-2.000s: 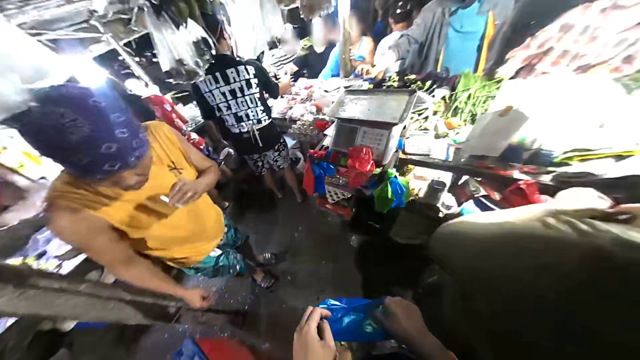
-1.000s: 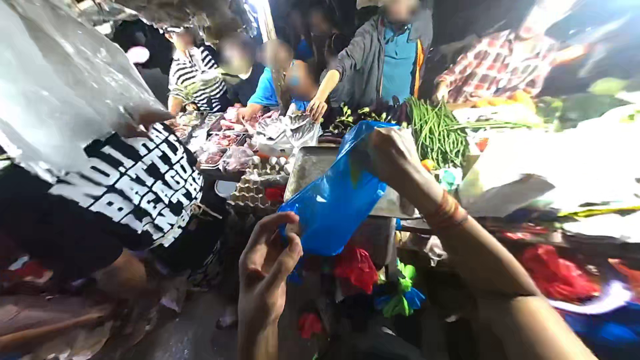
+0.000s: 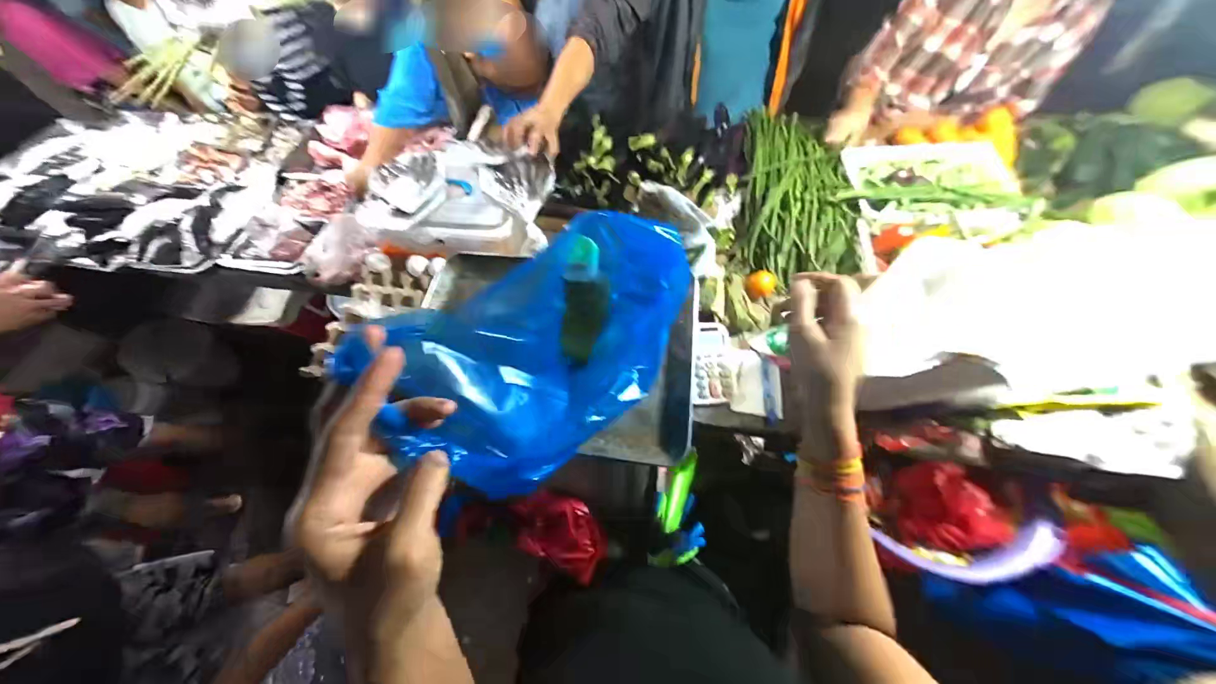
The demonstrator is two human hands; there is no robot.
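A blue plastic bag spreads out in front of me, above a metal tray. Through its film a dark green thing with a lighter teal top shows; I cannot tell what it is. My left hand is at the bag's gathered left end, which lies between its bent fingers. To the right of the bag my right hand is raised with its fingers curled, apart from the bag, and colored bands circle its wrist. Nothing can be made out in it. A white calculator lies between the tray and this hand.
Behind the tray are long green beans, an orange fruit and a white scale, with another person's hand over it. Egg trays and meat are at left. Red plastic bags hang below the counter. A person is at lower left.
The blue bag, earlier gripped at the top by my right hand, now stretches sideways from my left hand. My right hand has moved off it to the right. The view has moved closer to the stall.
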